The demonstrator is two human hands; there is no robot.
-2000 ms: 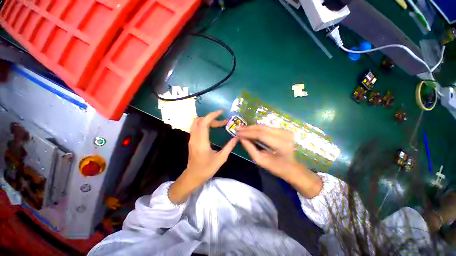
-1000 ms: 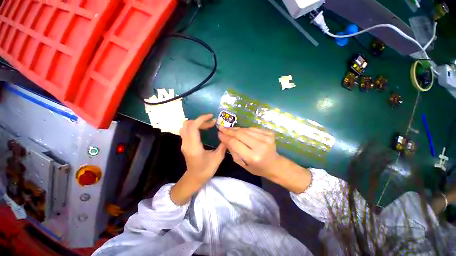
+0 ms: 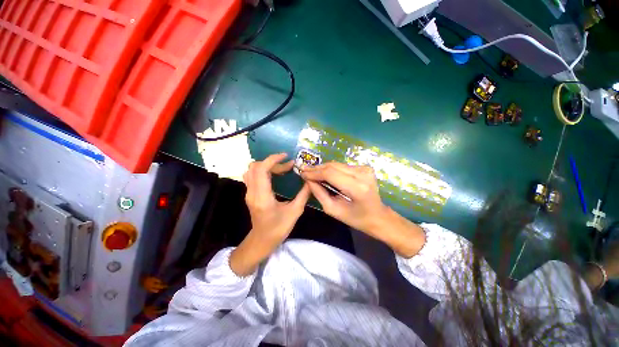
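Observation:
A small electronic unit (image 3: 308,159), a rounded square with white and yellow inside, is held at the bench's near edge. My left hand (image 3: 270,203) grips it between thumb and index finger at its left and lower side. My right hand (image 3: 349,195) has its fingertips on the unit's lower right part. Whether the right fingertips hold a small piece is too small to tell. The translucent yellow-green adhesive sticker sheet (image 3: 400,181) lies flat on the mat just beyond and right of my hands.
Red blister trays (image 3: 146,88) stand at upper left, above the white press (image 3: 129,271) with its red button. Cream paper scraps (image 3: 227,154) lie by a black cable loop. A cream scrap (image 3: 387,112), dark units (image 3: 494,113) and a tape roll (image 3: 568,104) lie farther off. A person's arm shows at lower right.
The view has shifted, so the bench appears farther left than at first. The unit stays in my left fingers. My right fingers have shifted slightly over its lower part.

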